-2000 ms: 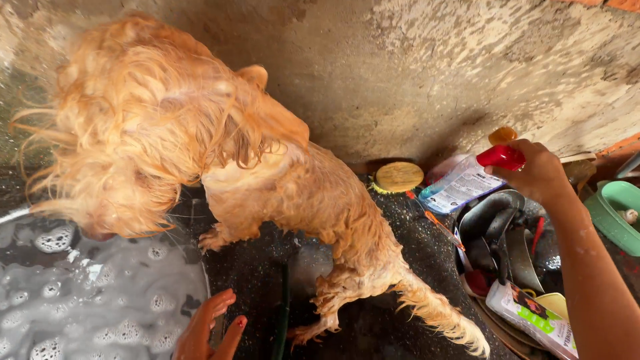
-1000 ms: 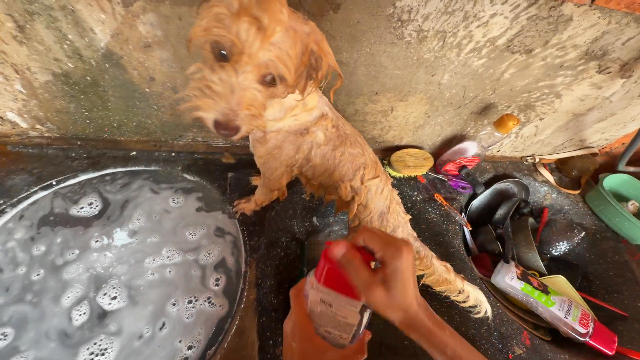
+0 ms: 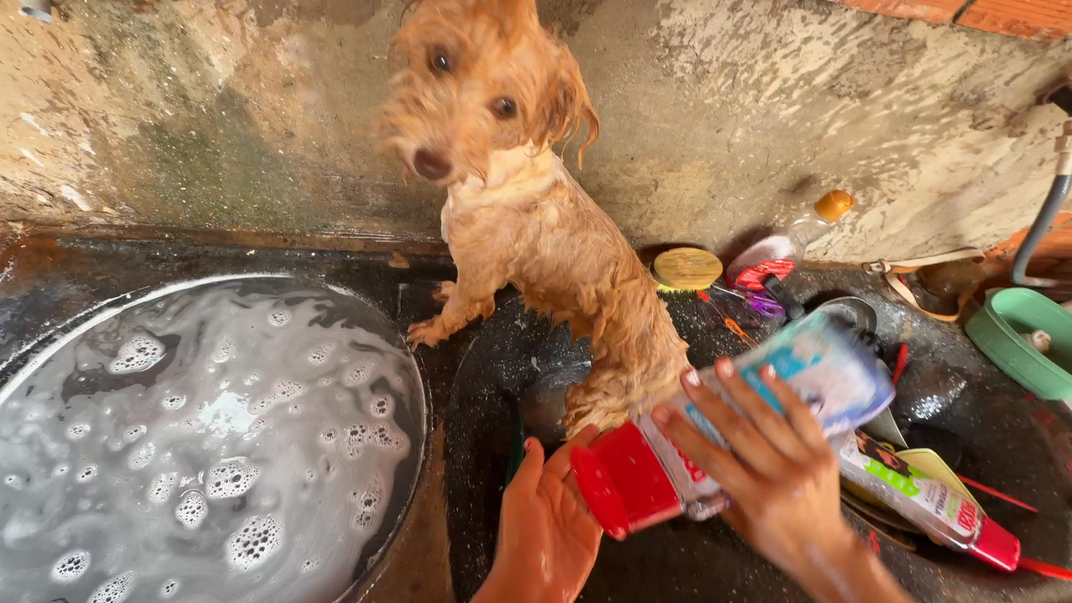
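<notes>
A wet tan dog (image 3: 544,218) stands in a dark basin with its front paws on the rim, its head turned up toward the camera. My right hand (image 3: 762,444) grips a clear plastic bottle (image 3: 821,368) with a blue label, tilted so that its red flip cap (image 3: 624,481) points down to the left. Below the cap, my left hand (image 3: 548,519) is palm up with fingers apart, holding no object. Whether any liquid is in that palm I cannot tell.
Sudsy water fills a large round tub (image 3: 423,435) at left. Along the wall are a wooden brush (image 3: 687,268), a bottle with an orange cap (image 3: 833,206) and a green plastic container (image 3: 1017,343). Dark dishes and a red-capped bottle (image 3: 913,494) lie at right.
The bottle has gone from upright between my hands to tilted in my right hand. My left hand has let go of it and turned palm up. Two seconds ago the dog faced left, head lowered.
</notes>
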